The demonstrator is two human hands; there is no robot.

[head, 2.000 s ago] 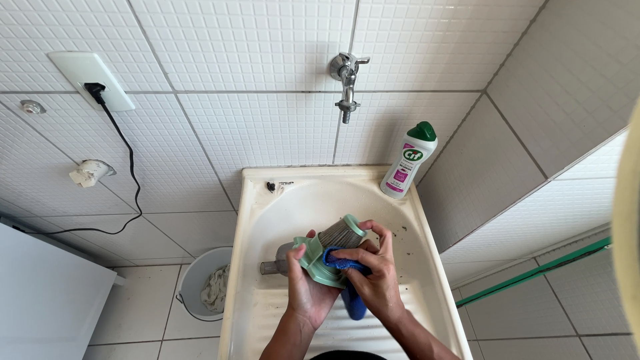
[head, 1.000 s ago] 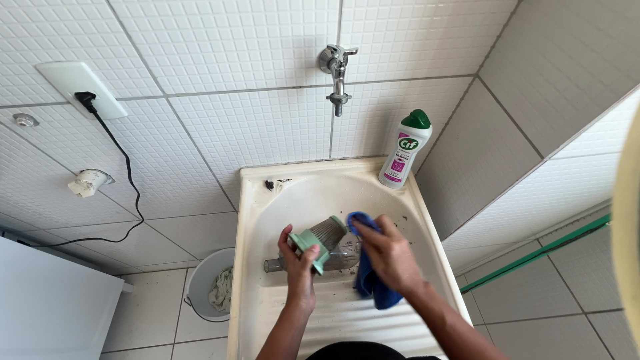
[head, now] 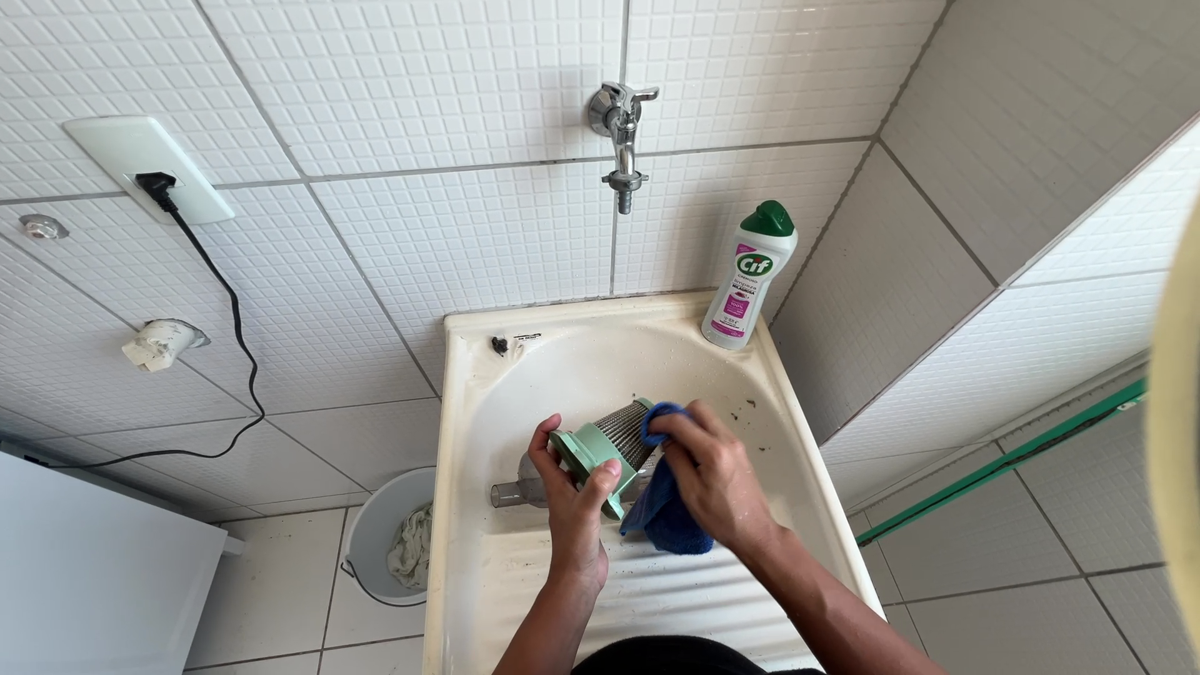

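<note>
My left hand (head: 574,502) grips the light green plastic base of a vacuum cleaner filter (head: 591,453), whose pleated grey cone points up and right. A blue cloth (head: 667,511) is pinched in my right hand (head: 717,469); its upper fold touches the filter's far end and the rest hangs below. Both hands are over the cream laundry sink (head: 787,412), which has a ribbed slope. Behind my left hand, a clear plastic part with a short tube (head: 511,494) lies in the basin, partly hidden. Dark bits of dirt dot the basin's right side.
A Cif cleaner bottle (head: 750,277) stands on the sink's back right corner, below and right of a metal wall tap (head: 621,141). A grey bucket (head: 361,544) with wet cloths is on the floor at left, near a white appliance (head: 94,562). A black cord (head: 239,328) hangs from an outlet.
The blue cloth has come back against the filter's end after being apart from it one second ago. Two seconds ago it was wrapped over the filter's middle, nearer my left hand.
</note>
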